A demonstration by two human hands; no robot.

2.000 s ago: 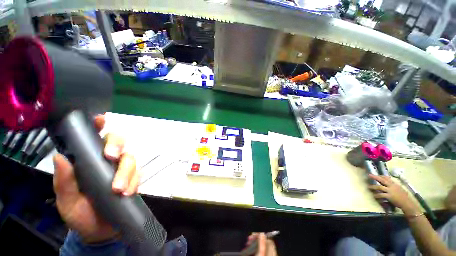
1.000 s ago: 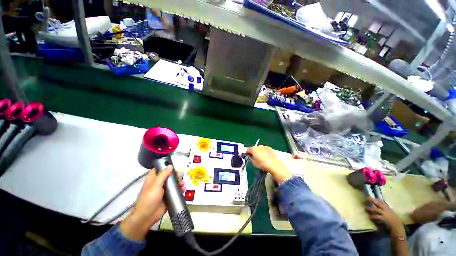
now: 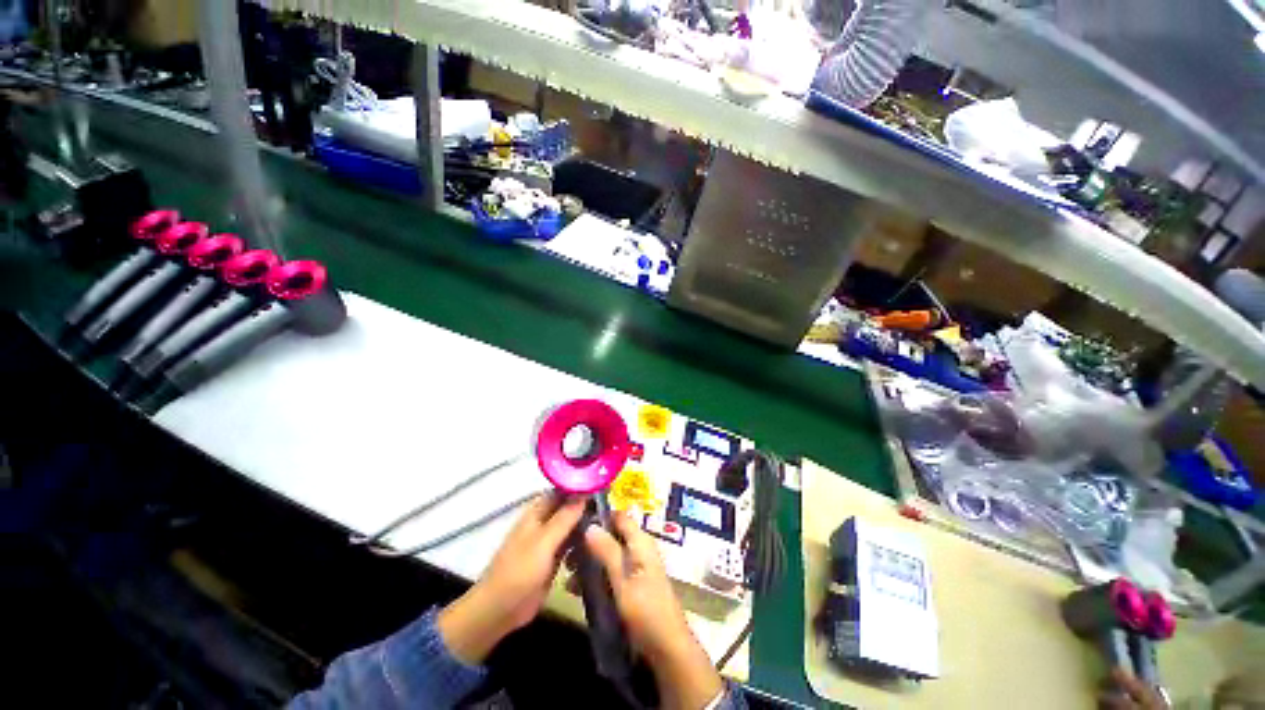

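Observation:
A grey hair dryer with a pink ring is held upright in front of me, its ring facing up toward me. My left hand is on the upper handle from the left. My right hand wraps the handle from the right. The white test box lies just behind, with two lit displays, and is partly hidden by the dryer and my hands. A dark plug stands in the box's right side. A bundled dark power cord hangs beside it.
A row of several pink-ringed dryers lies at the left. A white-topped instrument sits on the tan board to the right. Another person's hand holds dryers at far right. A lit shelf spans above.
My right hand has left the plug and cord and is now on the dryer's handle. The dryer is more upright before the box. The view has turned left, showing more of the dryer row.

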